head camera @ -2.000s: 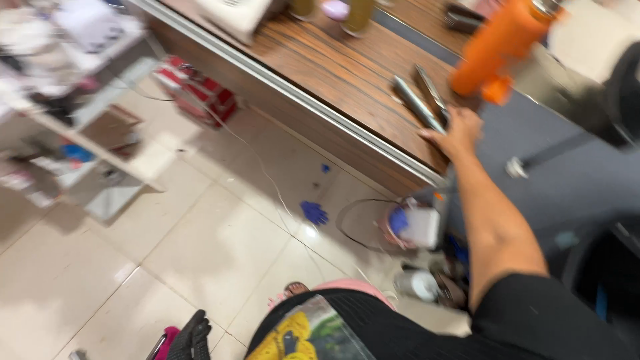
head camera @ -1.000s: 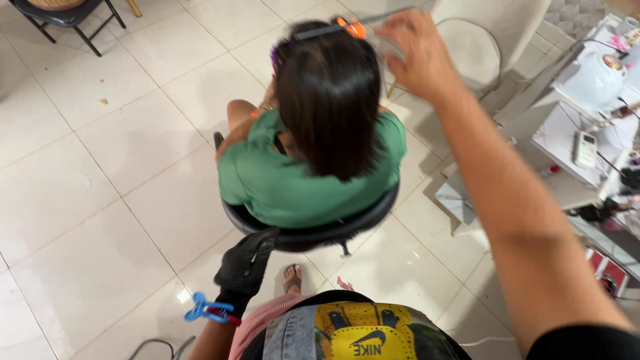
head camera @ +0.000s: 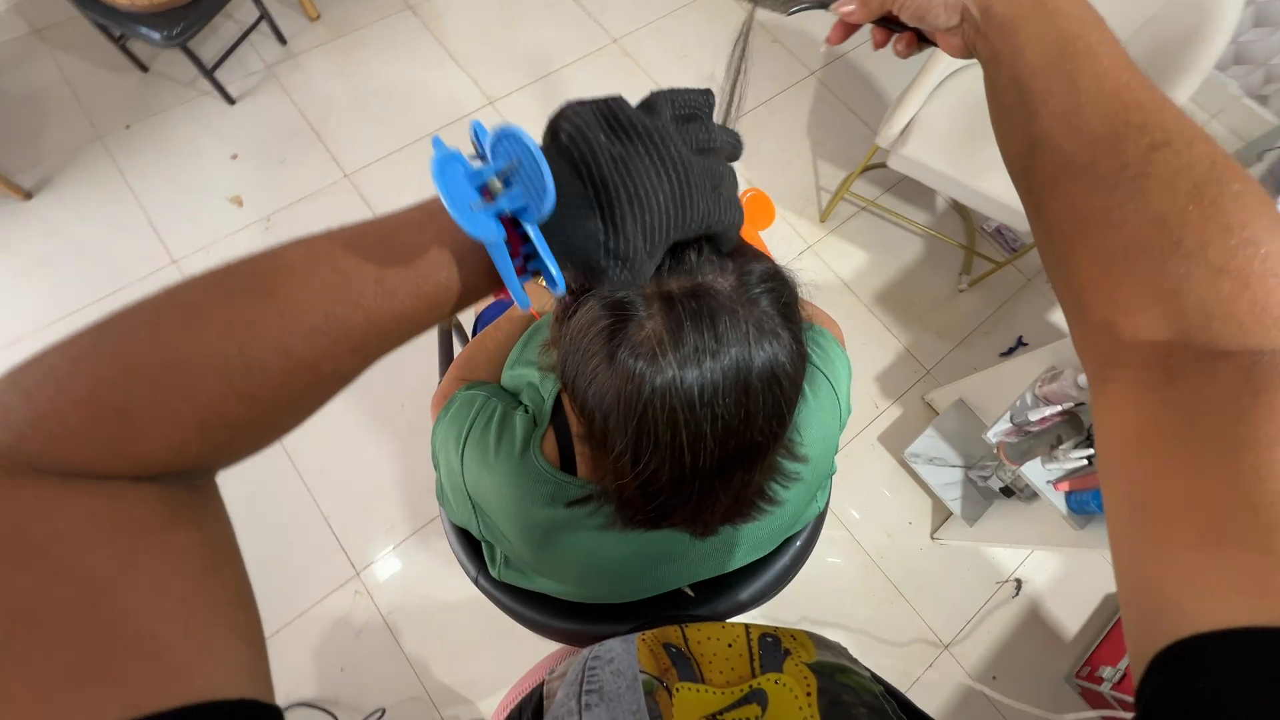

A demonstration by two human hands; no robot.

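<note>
A seated person in a green top (head camera: 640, 540) has dark hair (head camera: 690, 400) down to the shoulders. My left hand (head camera: 640, 180), in a black ribbed glove, is closed at the top of the head on some hair; a strand (head camera: 738, 70) rises beyond its fingers. Clipped at my left wrist is a blue hair clip (head camera: 500, 200). An orange clip (head camera: 757, 212) shows just beyond the glove. Bare and up at the top edge, my right hand (head camera: 915, 25) holds a thin dark tool (head camera: 890, 25), partly cut off by the frame; its kind is unclear.
The person sits in a black chair (head camera: 630, 620). A white chair with gold legs (head camera: 945, 150) stands at upper right, below it a shelf (head camera: 1010, 530) with bottles and small items. A red case (head camera: 1105, 665) is at lower right, a dark folding chair (head camera: 165, 20) at upper left.
My gloved left hand has risen from beside the chair to the top of the head and taken hold of hair. Two seconds ago my right hand was at a wooden counter.
</note>
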